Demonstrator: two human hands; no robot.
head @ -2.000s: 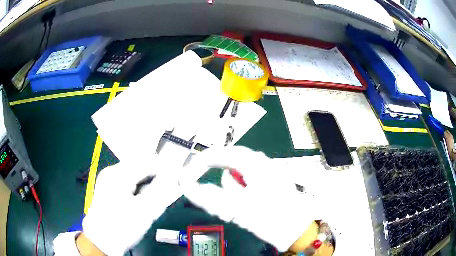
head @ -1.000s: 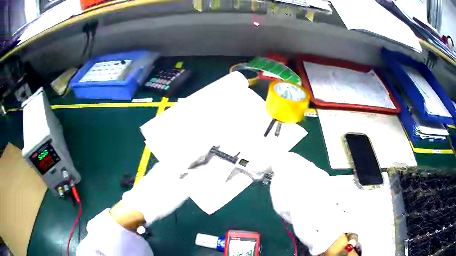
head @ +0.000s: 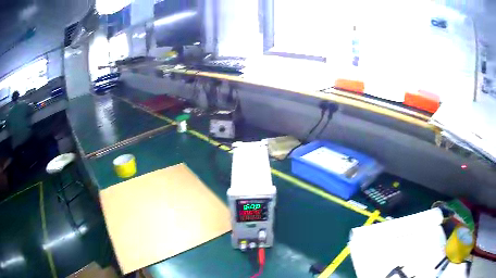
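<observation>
A light grey DC power supply (head: 252, 195) stands on the green bench in the middle of the head view. Its display shows green digits above red ones. A red lead (head: 261, 257) is plugged into its lower front and runs out of the bottom edge. White paper (head: 400, 239) lies at the lower right, with part of the caliper (head: 400, 272) cut off by the bottom edge. Neither of my hands is in the picture.
A brown board (head: 163, 214) lies left of the supply, with a yellow tape roll (head: 124, 166) behind it. A blue box (head: 332, 169), a calculator (head: 384, 194) and another yellow roll (head: 459, 244) are at right. A stool (head: 61, 163) and a person (head: 19, 122) are far left.
The view has swung left and up. The power supply is now central. Both gloved hands, the tachometer, the phone and the tray have left the picture; the board, stool and person show more fully or newly.
</observation>
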